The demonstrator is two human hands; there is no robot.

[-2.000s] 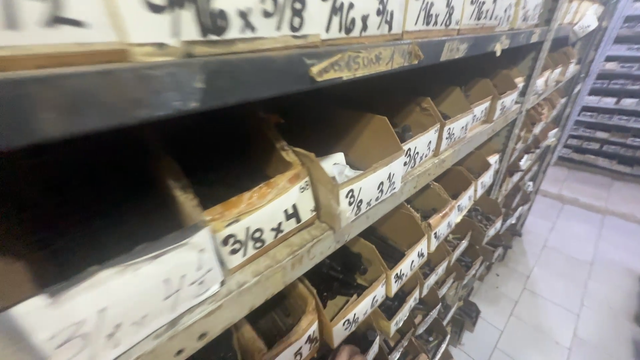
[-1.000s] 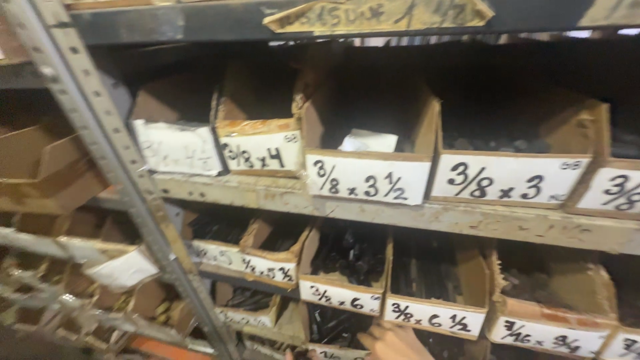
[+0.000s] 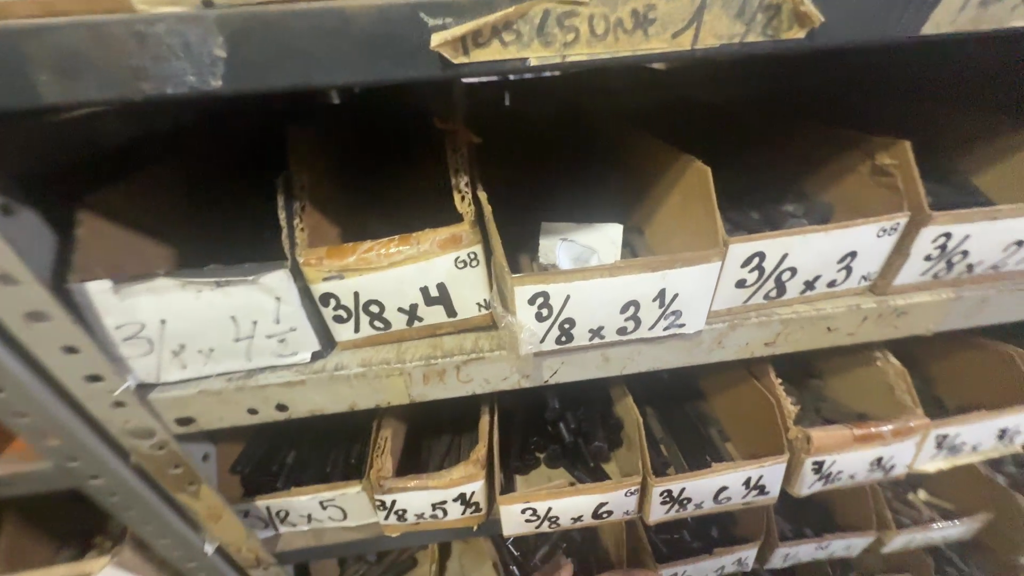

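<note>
Only small slivers of skin show at the bottom edge, below the cardboard bin marked 3/8 x 6 [image 3: 570,512]; they seem to be fingers of my right hand [image 3: 628,572], and what they touch is hidden. My left hand cannot be made out. Dark bolts [image 3: 570,432] lie loosely in that bin. To its right, the 3/8 x 6 1/2 bin [image 3: 716,490] holds long dark rods or bolts. On the shelf above, a white paper piece [image 3: 580,244] lies in the 3/8 x 3 1/2 bin [image 3: 616,308], beside the 3/8 x 4 bin [image 3: 400,296].
A perforated metal upright [image 3: 88,376] slants along the left. The pale shelf edge [image 3: 448,372] crosses between bin rows, and a dark shelf beam [image 3: 304,48] with yellowed tape runs above. More bins stand at right, including 3/8 x 3 [image 3: 808,264], and another row is below.
The view has swung from along the aisle to face the bins, and is now closer. The hand seen low in front of the lower bins a second ago has almost left the frame.
</note>
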